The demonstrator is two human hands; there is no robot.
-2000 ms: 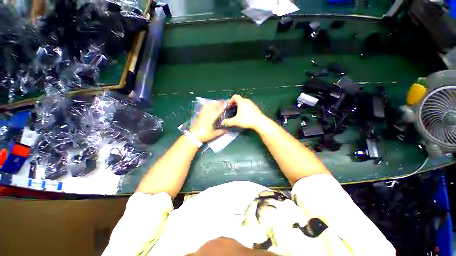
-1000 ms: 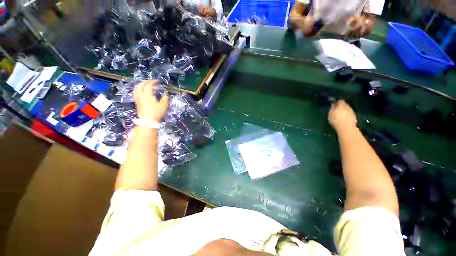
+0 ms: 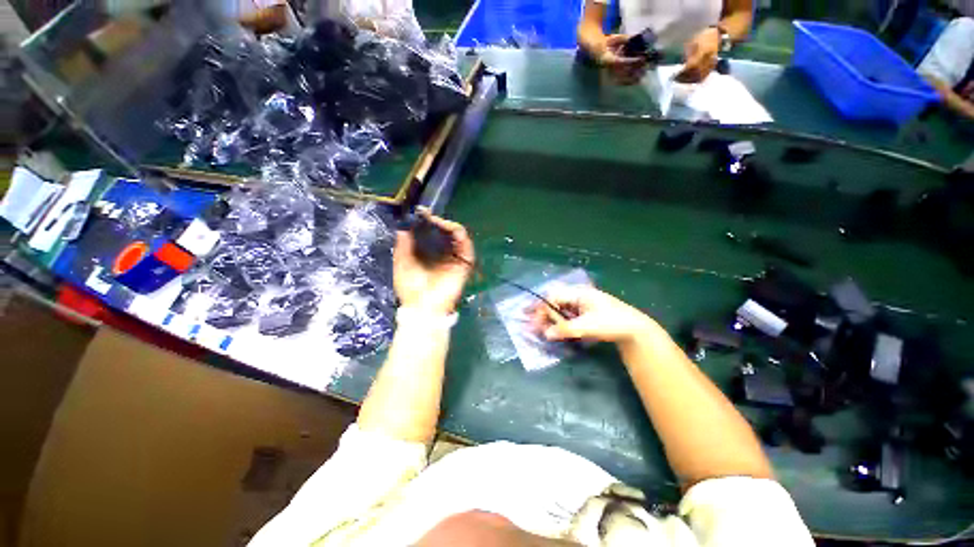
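Note:
My left hand (image 3: 433,267) holds a black adapter (image 3: 431,241) up in its fingers, left of the clear bags. A thin black cord (image 3: 517,286) runs from the adapter to my right hand (image 3: 582,318). My right hand pinches the cord near its end, over the clear poly bags (image 3: 531,347). The bags lie flat on the green belt (image 3: 513,411), partly hidden under my right hand. Bagged adapters (image 3: 280,256) lie heaped just left of my left hand. Loose black adapters (image 3: 812,369) lie in a pile at the right.
A tan-edged tray (image 3: 436,160) heaped with bagged units stands at upper left, a shiny roller (image 3: 457,144) beside it. An orange-and-blue object (image 3: 153,263) lies at far left. Across the line are a blue basket (image 3: 863,77) and a person's hands (image 3: 700,53) over white sheets (image 3: 726,98). A cardboard box (image 3: 139,427) is lower left.
My left hand has come from the bagged heap towards the bags and now holds an adapter. My right hand has moved left from the far belt and now grips the cord.

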